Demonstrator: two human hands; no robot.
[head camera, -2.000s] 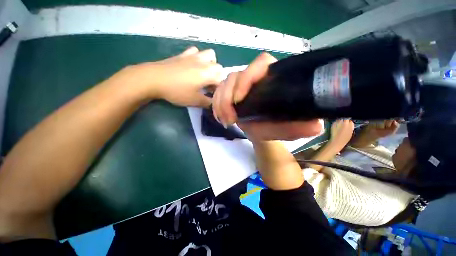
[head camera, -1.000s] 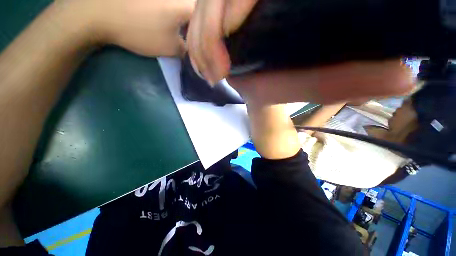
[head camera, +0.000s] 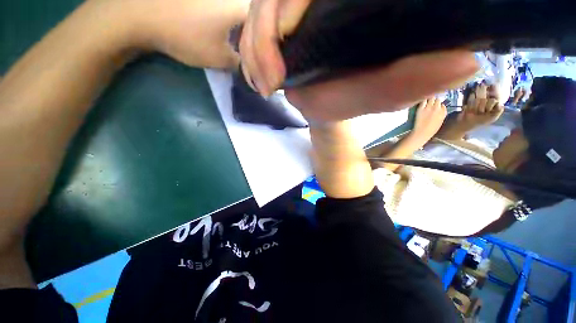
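Observation:
My right hand (head camera: 354, 91) is wrapped around a thick black electric screwdriver (head camera: 404, 31), large and blurred at the upper right. Its tip is hidden behind the fingers. My left hand (head camera: 202, 38) is at the top, cut off by the frame edge, touching or nearly touching my right fingers. Its fingertips are mostly hidden, with a small dark piece showing beside them. A black electronic unit (head camera: 262, 110) lies flat on a white sheet (head camera: 268, 167), partly under both hands.
The sheet lies on a glossy green bench (head camera: 139, 158) with a pale front edge. A black cord (head camera: 442, 167) crosses in front of a neighbouring person (head camera: 442, 195) at the right, whose hands show at the bench. Blue shelving (head camera: 518, 277) holding boxes stands at the lower right.
Since the first frame the view has moved closer and lower, so the far rail is out of view. Since the second, the screwdriver and my right hand have shifted slightly, uncovering the neighbour's hands.

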